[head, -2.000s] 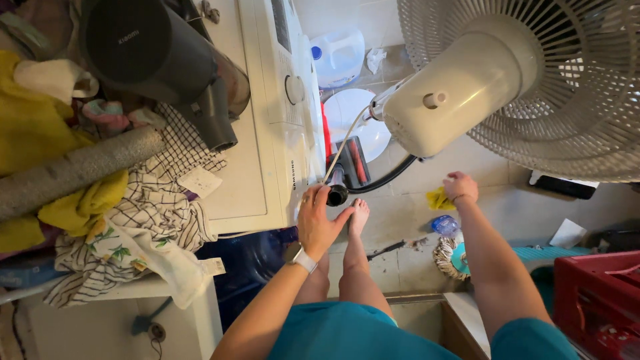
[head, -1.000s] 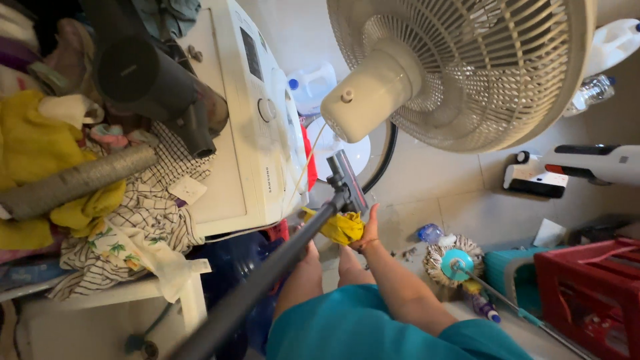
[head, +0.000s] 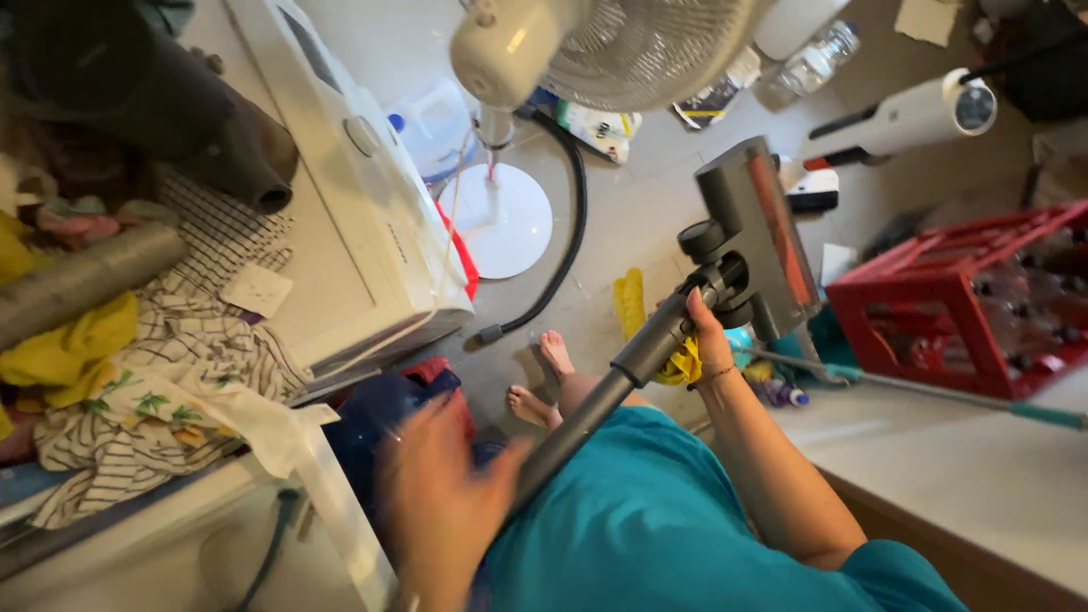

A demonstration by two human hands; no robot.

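My right hand (head: 712,340) grips the dark grey tube (head: 586,408) of a stick vacuum just below its floor head (head: 756,238), whose roller side shows red. A yellow cloth (head: 631,310) hangs at the same hand, partly hidden by the tube. Blurred by motion, my left hand (head: 450,493) has its fingers spread beside the tube's lower part and holds nothing that I can see. The dark vacuum body (head: 212,127) lies on the white washing machine (head: 374,229) at the left. On the floor curves a black hose (head: 582,204).
A white pedestal fan (head: 501,59) stands ahead on its round base (head: 510,225). Clothes (head: 178,357) are heaped at the left above a sink (head: 195,544). At the right are a red bottle crate (head: 926,331), a mop handle (head: 901,384) and a white floor cleaner (head: 909,115).
The vacuum's floor head has risen and swung right in my right hand, so its tube crosses in front of my body. Both hands were lower over the floor near the washing machine two seconds ago.
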